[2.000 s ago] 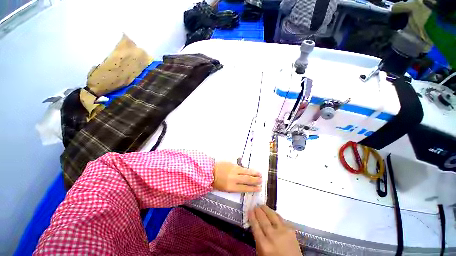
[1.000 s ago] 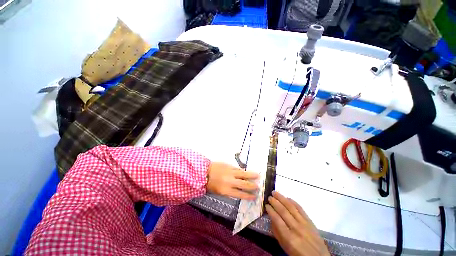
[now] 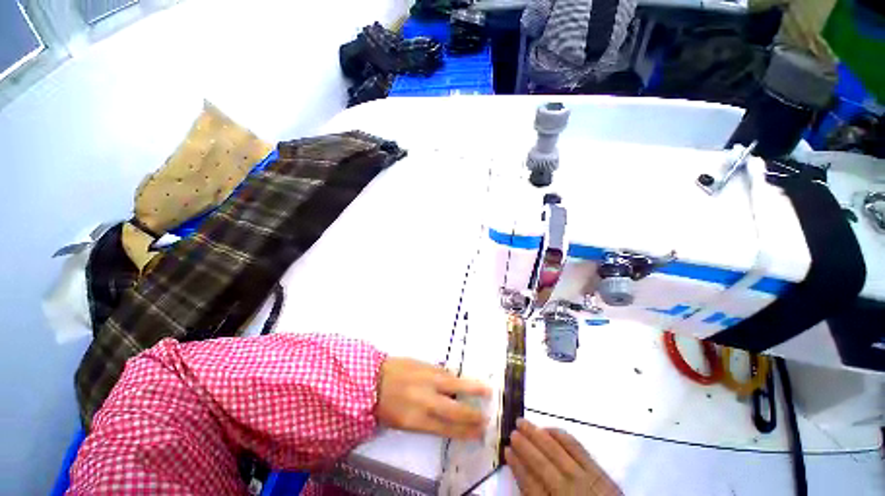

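A narrow dark plaid strip (image 3: 515, 363) runs from the presser foot area (image 3: 516, 302) of the white sewing machine (image 3: 679, 223) towards the front edge. A white strip (image 3: 475, 470) lies along its left side. My left hand (image 3: 432, 397) lies flat on the white strip, fingers pointing right, and presses it down. My right hand (image 3: 558, 460) is partly cut off by the bottom edge; its fingertips rest on the plaid strip's right edge near its front end. Whether the fingers pinch the cloth cannot be seen.
A plaid bundle (image 3: 243, 232) with a tan dotted sheet (image 3: 199, 174) lies at the left. Red and yellow scissors (image 3: 694, 356) lie under the machine arm at the right. A dark cord (image 3: 794, 426) hangs at the right. A person (image 3: 582, 44) is behind the table.
The view has shifted, so the table sits lower. My hands stay at the strips' front end. The white strip's pointed end, seen beyond the table edge a second ago, is now less distinct.
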